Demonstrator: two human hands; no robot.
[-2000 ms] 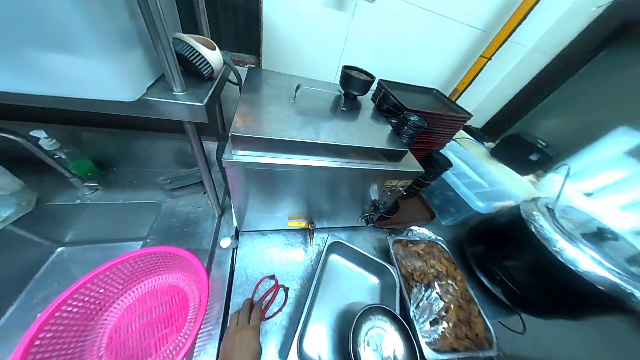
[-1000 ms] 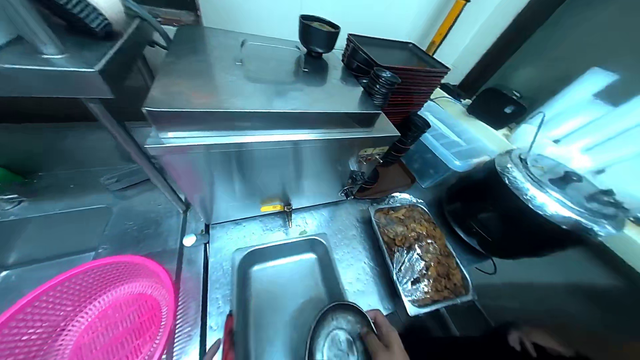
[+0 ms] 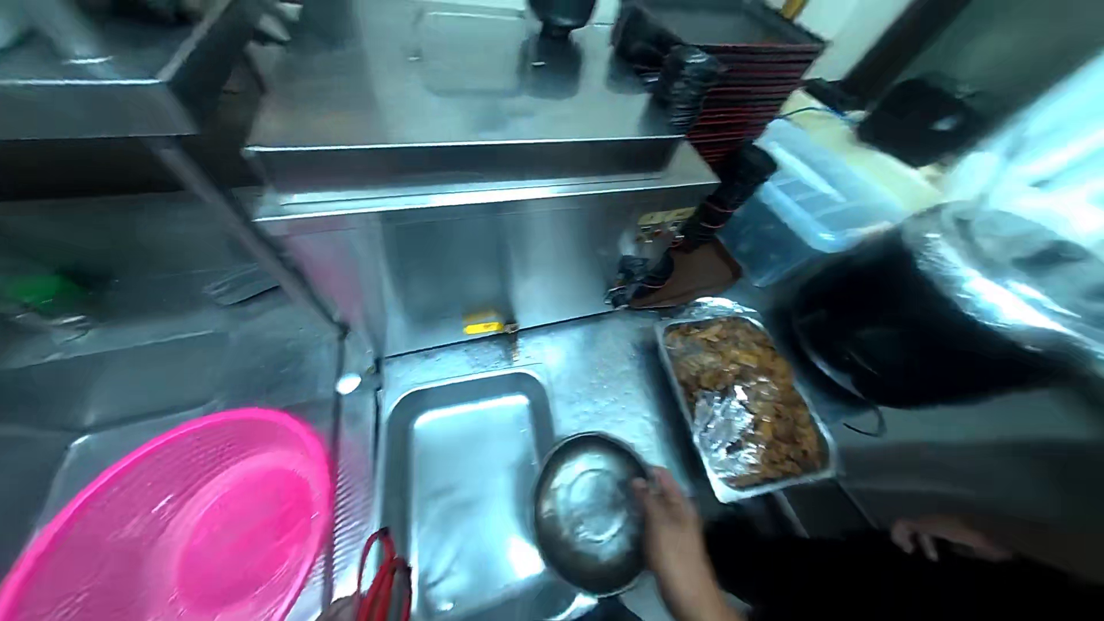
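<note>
My right hand [image 3: 677,530] grips the right rim of a round metal bowl [image 3: 593,513], tilted over the right side of a rectangular stainless steel tray [image 3: 470,457]. At the bottom edge, only part of my left hand [image 3: 343,609] shows, holding red-handled scissors [image 3: 384,582] beside the tray's left rim. The blades are not clearly visible. A second metal tray [image 3: 726,490] to the right holds brown pieces of food [image 3: 733,354], with crumpled clear plastic [image 3: 729,431] on top.
A pink plastic basket [image 3: 250,517] is at the left by the sink. A steel unit with a small yellow-handled tap [image 3: 483,324] stands behind. A large dark pot [image 3: 897,319] and a plastic bin [image 3: 802,207] are right. Another person's hand [image 3: 949,533] shows lower right.
Two seconds ago my left hand was at the scissors on the counter and the bowl rested untouched at the tray; now my right hand holds the bowl. The empty tray has shifted left.
</note>
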